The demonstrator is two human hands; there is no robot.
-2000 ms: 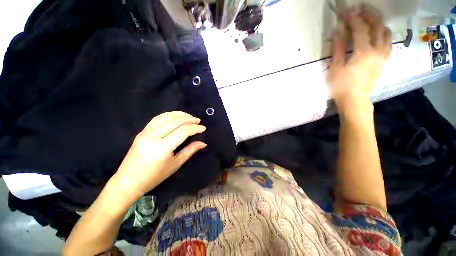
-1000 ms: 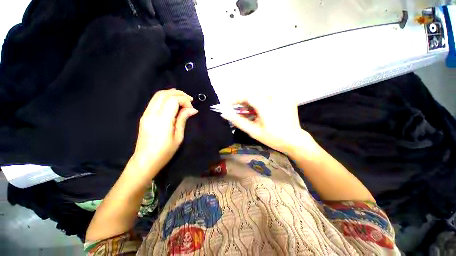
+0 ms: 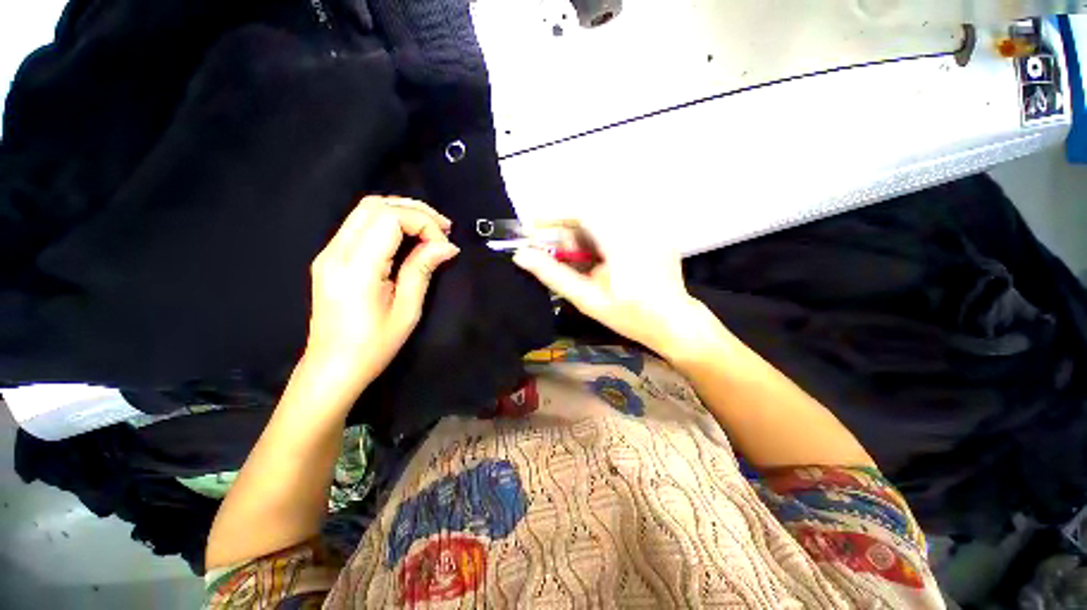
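Observation:
A black garment (image 3: 215, 215) lies over the left of the machine table and hangs to the lap. Its waistband (image 3: 443, 107) carries two silver eyelets (image 3: 455, 151). My right hand (image 3: 626, 280) holds the thread snips (image 3: 570, 254), red handle in the palm, silver blades pointing left just beside the lower eyelet. My left hand (image 3: 376, 280) is left of the blades, thumb and forefinger pinched together over the garment. Whatever lies between these fingertips is too small to tell.
The white machine bed (image 3: 620, 89) runs to the upper right, with a switch plate (image 3: 1038, 89) at its right end. More black cloth (image 3: 882, 322) lies at the right below the table. A light green cloth (image 3: 212, 484) shows in the heap at lower left.
My right hand has come from the right of the machine bed to the waistband with the snips. My left hand has gone from lying on the cloth to a pinch. The camera view has shifted.

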